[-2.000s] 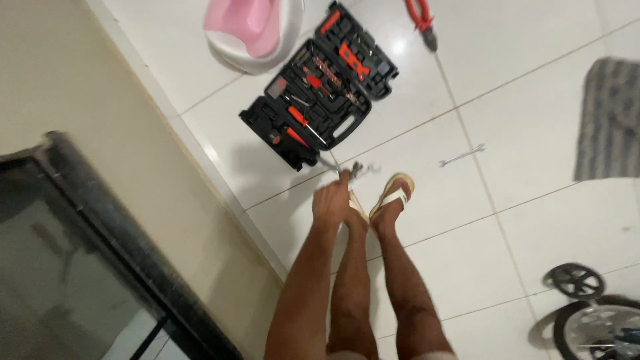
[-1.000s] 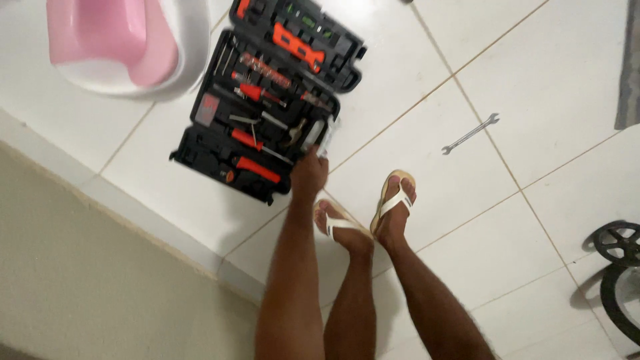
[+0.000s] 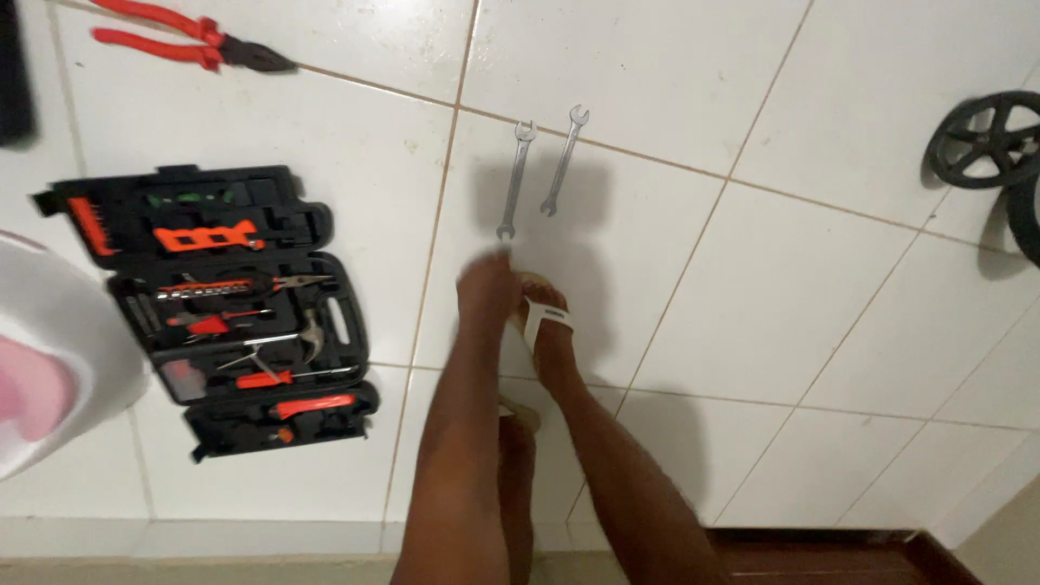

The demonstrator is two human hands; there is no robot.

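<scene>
My left hand (image 3: 487, 284), blurred, is low over the white floor tiles. Its fingertips are at the lower end of a double open-ended wrench (image 3: 516, 179); whether they grip it cannot be told. A second, slightly smaller open-ended wrench (image 3: 565, 162) lies just to the right, roughly parallel. To the left, an open black tool case (image 3: 357, 325) holds a claw hammer (image 3: 310, 335), long-nose pliers (image 3: 301, 280), a red screwdriver (image 3: 264, 379), a red-handled tool (image 3: 317, 405) and a row of sockets (image 3: 203, 291). My right hand is out of view.
Red-handled combination pliers (image 3: 219, 50) lie at the upper left. A pink and white plastic item (image 3: 97, 366) stands at the left edge. Black spoked wheels (image 3: 987, 138) are at the right. My sandalled foot (image 3: 552, 325) is close beside my hand.
My left hand has moved from the tool case to the wrenches at its right. Two wrenches now show side by side, where one lay on the floor before. The view has turned.
</scene>
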